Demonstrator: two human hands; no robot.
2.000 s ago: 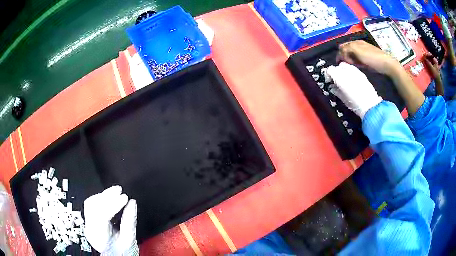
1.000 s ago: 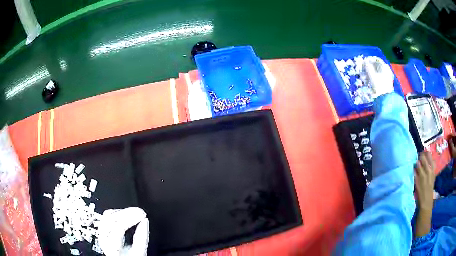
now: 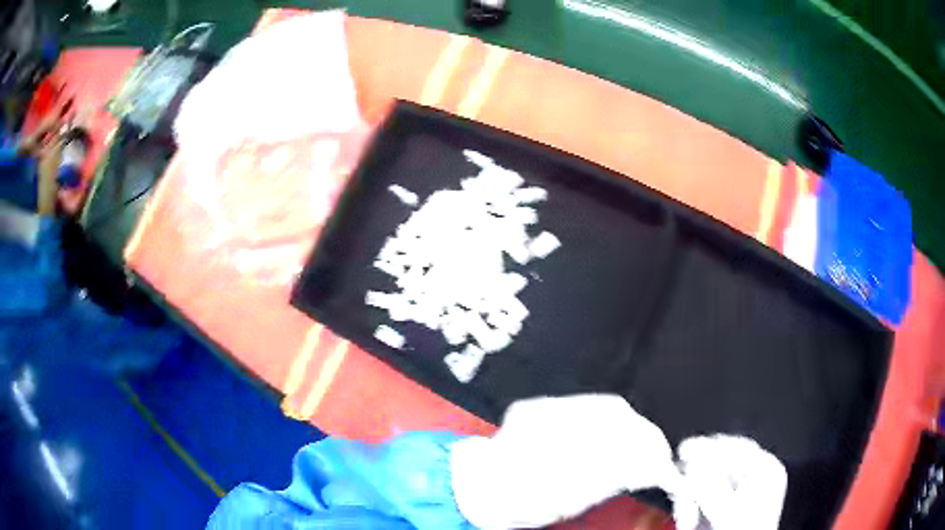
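White plastic housings [image 3: 456,259] lie in a loose pile in the left part of the large black tray [image 3: 767,352]. My left hand [image 3: 570,455], in a white glove, reaches in from the bottom over the tray's near edge. My right hand [image 3: 731,481], also gloved in white, is beside its fingertips at the bottom of the view. The fingertips of both hands are close together or touching. The gloves are blurred and overexposed, so I cannot tell whether a small white part is between the fingers.
A blue bin [image 3: 865,233] with small metallic bits stands beyond the tray's right end. Crumpled clear plastic and a white sheet [image 3: 275,124] lie left of the tray. Another person's blue sleeve [image 3: 26,248] is at the far left. Part of another black tray [image 3: 922,481] shows at the lower right.
The view has swung left. My right hand was working at the black tray on the right, then was in the farther bin of white pieces; now it is beside my left hand.
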